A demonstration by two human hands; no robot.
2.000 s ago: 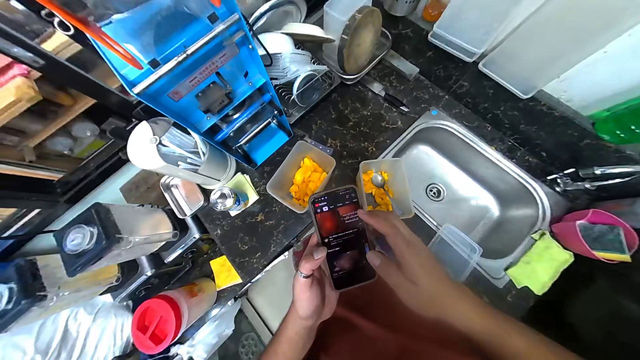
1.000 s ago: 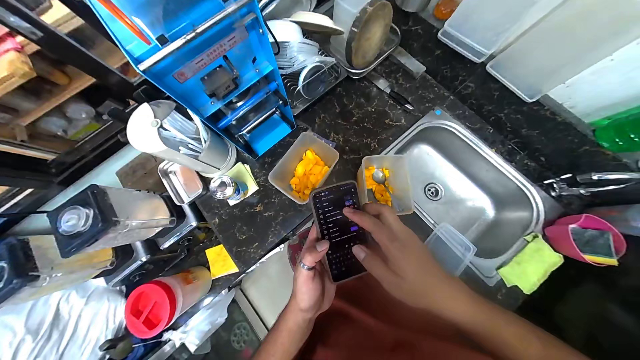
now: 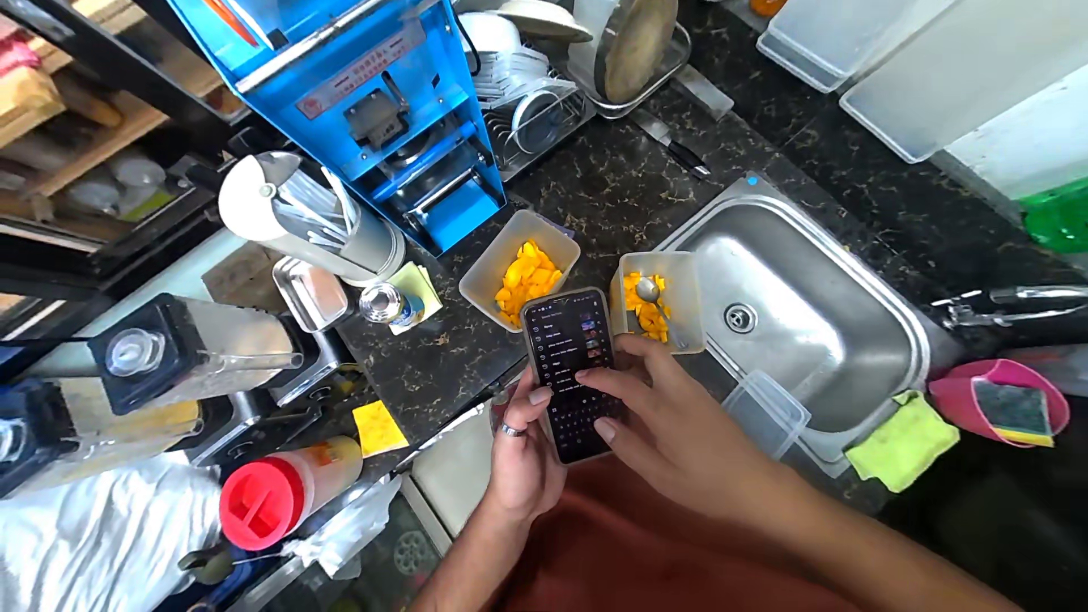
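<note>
My left hand (image 3: 523,446) grips a smartphone (image 3: 571,374) along its left edge and lower part, a ring on one finger. The phone's dark screen shows a list above a keyboard. Over its right side is my right hand (image 3: 663,412), the index finger and thumb at the screen; whether its other fingers bear on the phone's edge I cannot tell. Just beyond the phone, a plastic container (image 3: 486,270) holds cut orange-yellow fruit (image 3: 529,276). To its right, a second plastic container (image 3: 687,297) holds more pieces and a metal spoon (image 3: 648,291).
A steel sink (image 3: 799,289) lies to the right, with a clear plastic lid (image 3: 767,414) and a green cloth (image 3: 903,442) at its near edge. A knife (image 3: 680,155) rests behind. At left stand a blue machine (image 3: 459,204), a can (image 3: 389,304) and a red-lidded jar (image 3: 263,503).
The phone's screen has gone from coloured pictures to a list with a keyboard. My right hand's fingers have moved from the phone's right edge onto the screen.
</note>
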